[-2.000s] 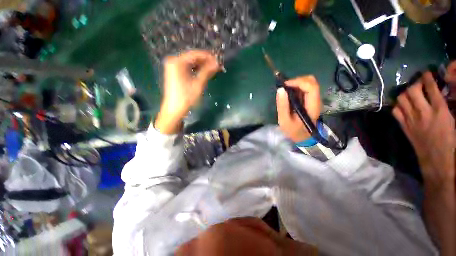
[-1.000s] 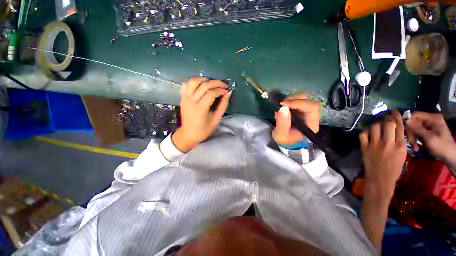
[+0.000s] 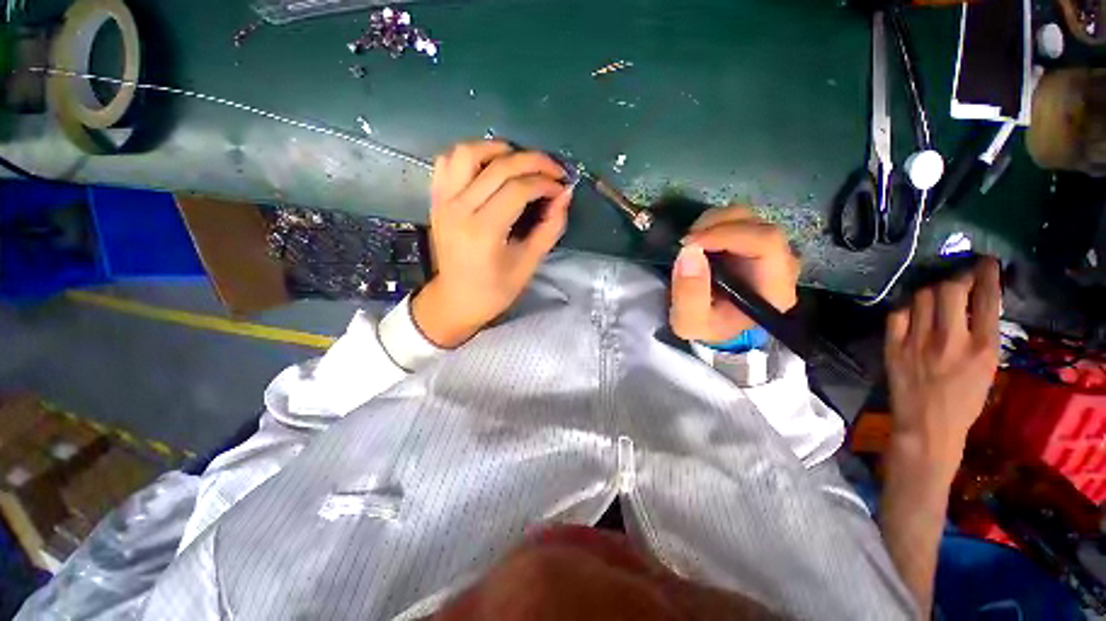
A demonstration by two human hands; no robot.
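Observation:
My left hand (image 3: 495, 237) pinches a tiny component (image 3: 569, 178) at its fingertips, over the front edge of the green mat. The thin solder wire (image 3: 279, 118) runs from the far left to this hand. My right hand (image 3: 731, 277) holds the black soldering iron (image 3: 754, 303) like a pen. Its coppery tip (image 3: 616, 200) points up and left, with its end at or very near the component; I cannot tell if they touch. Much of the component is hidden by my fingers.
A tape roll (image 3: 97, 63) lies at the left. Loose small parts (image 3: 394, 34) lie near the tray edge (image 3: 318, 9) at the top. Scissors (image 3: 878, 182), a white cable (image 3: 925, 170) and a black panel (image 3: 995, 61) lie right. Another person's hand (image 3: 946, 352) is at the lower right.
The iron's tip has come closer to my left fingertips since a second ago. Earlier, my left hand was at the tray without the wire. The view has shifted, and less of the tray shows.

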